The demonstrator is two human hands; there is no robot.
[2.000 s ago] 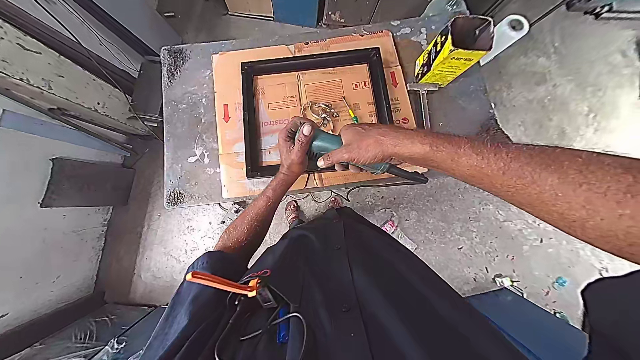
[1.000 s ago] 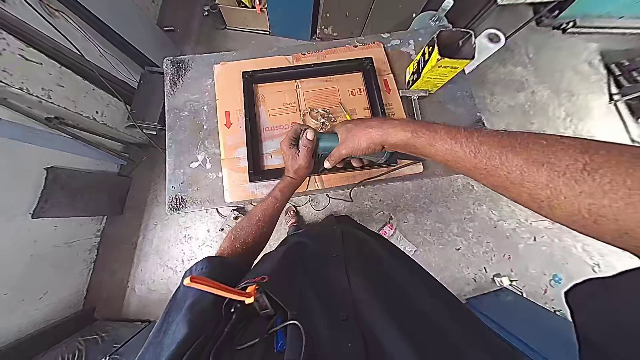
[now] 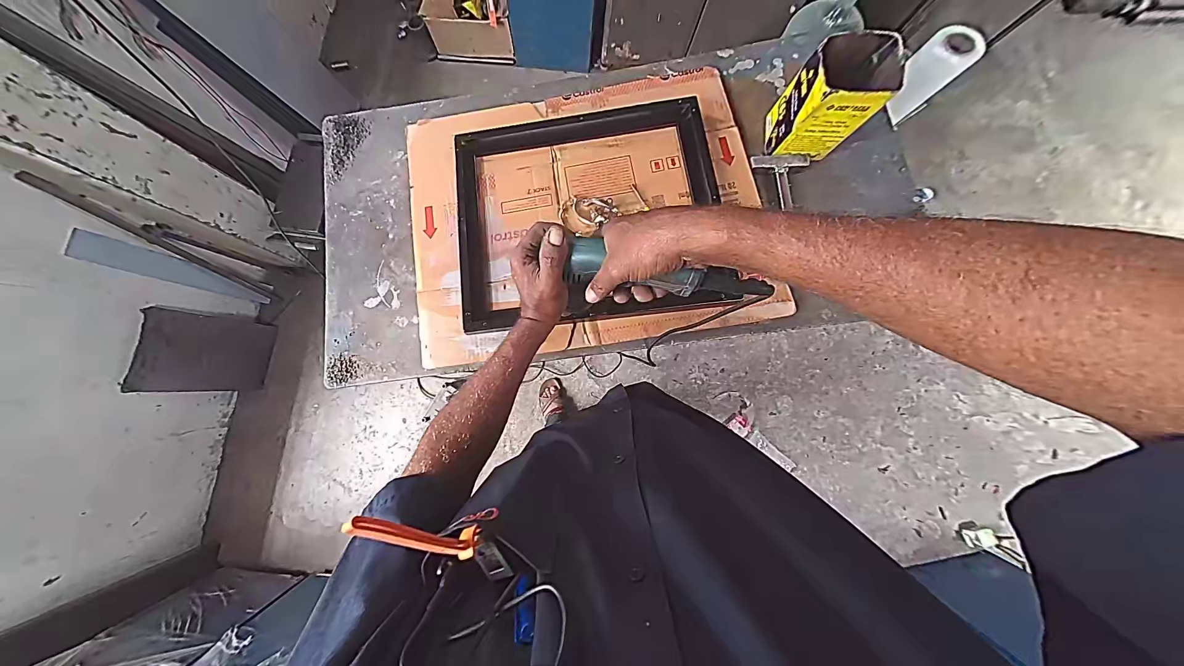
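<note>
A corded power tool with a teal body (image 3: 585, 259), perhaps an angle grinder, lies level over the near side of a black rectangular frame (image 3: 470, 231). My left hand (image 3: 540, 273) grips its front end, thumb up. My right hand (image 3: 643, 254) is wrapped around the body from above, fingertips showing below. The tool's working end is hidden by my left hand. The frame rests on a flattened cardboard sheet (image 3: 435, 296) on a grey table (image 3: 356, 259). Inside the frame, just beyond my hands, is a small heap of metal pieces (image 3: 587, 213).
A yellow and black open tin (image 3: 828, 116) stands at the table's far right, beside a metal clamp (image 3: 783, 176) and a white plastic piece (image 3: 939, 69). The tool's black cable (image 3: 661, 338) loops over the near table edge. A cardboard box (image 3: 472, 35) sits beyond the table.
My hands and the tool have shifted slightly left along the near side of the frame since two seconds ago. Both hands keep their hold on the tool.
</note>
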